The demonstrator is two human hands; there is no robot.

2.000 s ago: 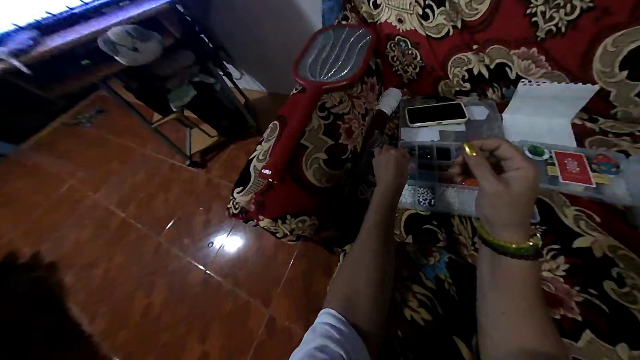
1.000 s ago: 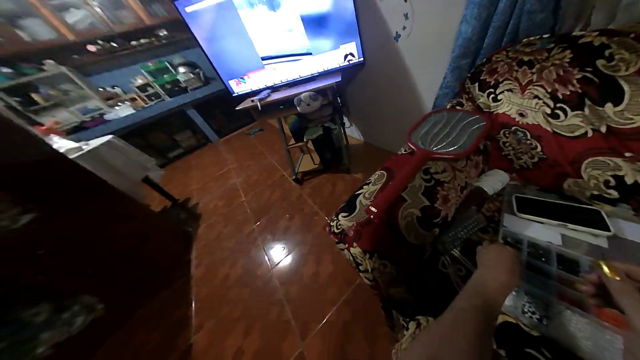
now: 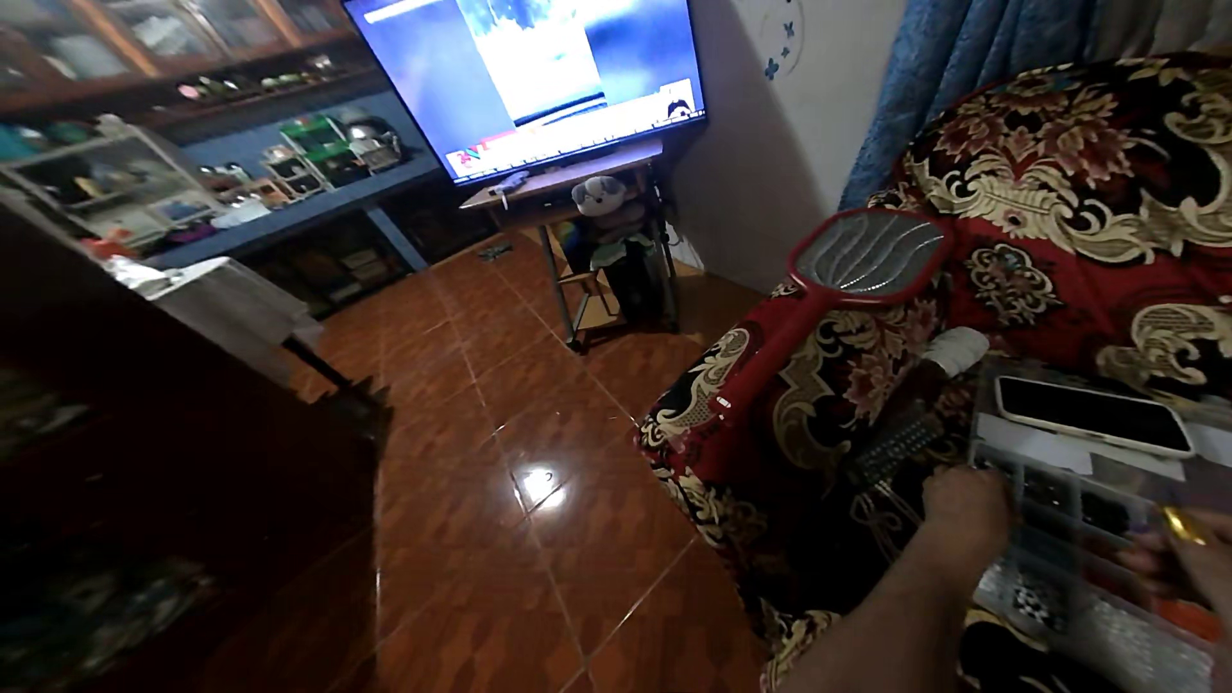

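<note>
A clear compartmented plastic bead box (image 3: pixel 1059 568) lies on the sofa at the lower right, with black, white and orange beads in its cells. My left hand (image 3: pixel 967 510) is at its left edge, fingers curled; whether it holds something is hidden. Over the box's right side is my right hand (image 3: pixel 1189 553), blurred and cut off by the frame edge, with a shiny gold ring or band on one finger; its grip is unclear. A smartphone (image 3: pixel 1092 414) lies on pale papers behind the box. Left of my left hand lies a dark remote control (image 3: pixel 895 448).
A red electric mosquito swatter (image 3: pixel 866 255) rests on the arm of the patterned sofa (image 3: pixel 1059 183). A white roll (image 3: pixel 955 351) is beside the phone. A television (image 3: pixel 539 87) stands on a small wheeled table (image 3: pixel 568 183) holding a plush toy (image 3: pixel 606 207). Tiled floor (image 3: pixel 481 539) spans the middle.
The view has swung left, bringing in the television and shelves and moving the hands and box to the lower right. Both hands have stayed by the box.
</note>
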